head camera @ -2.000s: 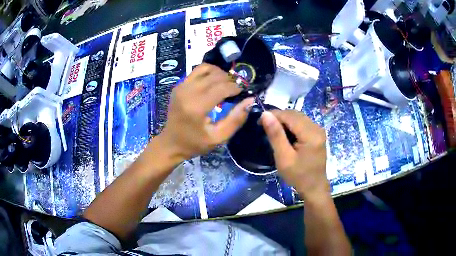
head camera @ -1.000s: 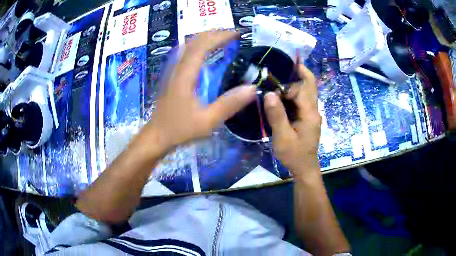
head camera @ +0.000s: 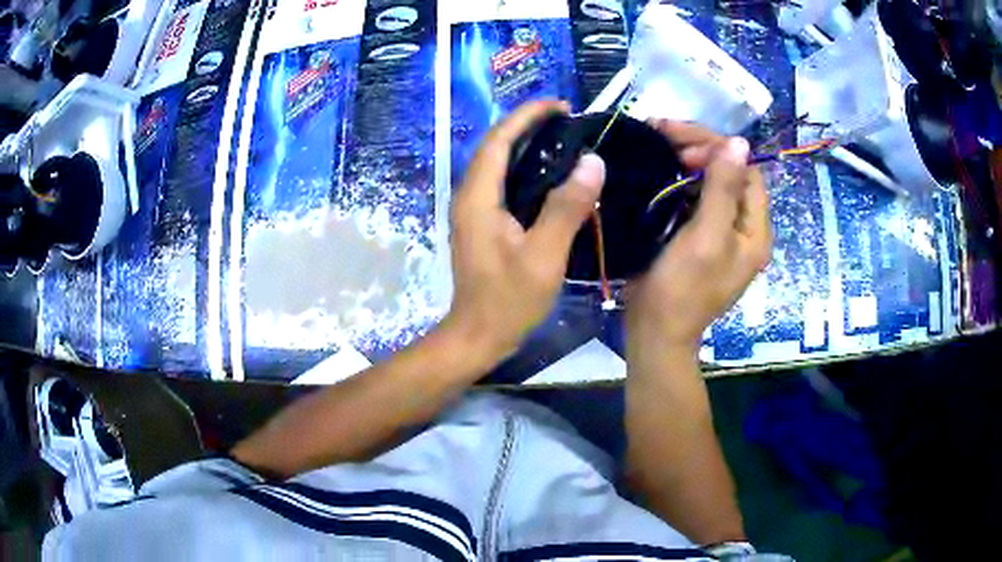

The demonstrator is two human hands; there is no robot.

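Note:
My left hand [head camera: 516,225] holds a glossy black round part [head camera: 538,165] by its edge, thumb on its face, over the black opening of a white housing [head camera: 621,236]. My right hand [head camera: 714,225] pinches a bundle of thin coloured wires [head camera: 769,155] between thumb and fingers, at the right side of the opening. The wires run from the opening out to the right. A red-orange lead with a small white plug [head camera: 610,303] hangs over the housing's near rim. A white bracket [head camera: 692,71] lies behind the housing.
Part-built white units with black round parts stand at the left [head camera: 93,187] and the right [head camera: 879,110]. Blue printed carton sheets [head camera: 330,220] cover the table, whose near edge curves in front of my lap. Another white-and-black unit [head camera: 77,428] is low at the left, below table level.
The black round part was turned over and moved down onto the opening. My right hand has moved right and now pinches the wire bundle. The view has shifted.

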